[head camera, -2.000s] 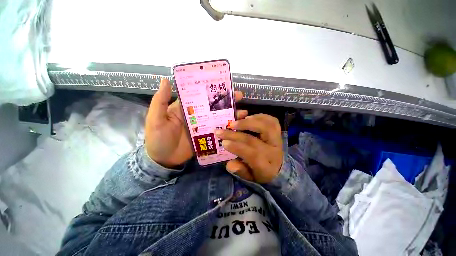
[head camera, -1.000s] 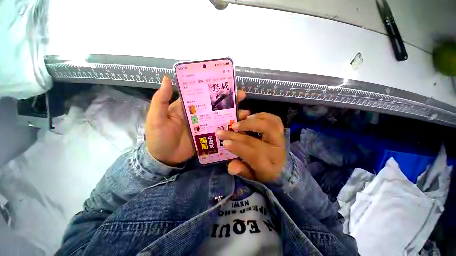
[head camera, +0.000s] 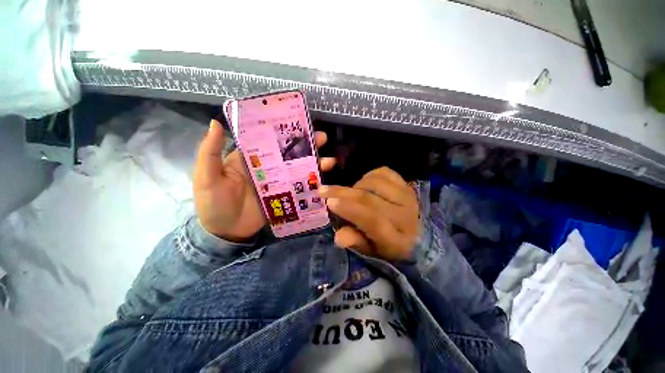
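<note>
A smartphone (head camera: 279, 169) with a lit pinkish screen lies tilted in my left hand (head camera: 227, 193), below the table's front edge. My left thumb is along its left side and fingertips show past its right edge. My right hand (head camera: 383, 213) is at the phone's lower right, index fingertip at the screen's right edge, thumb near the bottom corner. Whether the fingertip touches the screen is unclear.
A ruler strip (head camera: 394, 115) runs along the table's front edge. Black thread snips (head camera: 592, 45) and a green fruit (head camera: 657, 89) are at the upper right. White cloth (head camera: 33, 58) lies on the table's left; more (head camera: 572, 302) is by a blue crate (head camera: 583, 232).
The phone and my left hand have shifted left, so my right fingers now cover less of the screen. The table and snips sit higher in the view.
</note>
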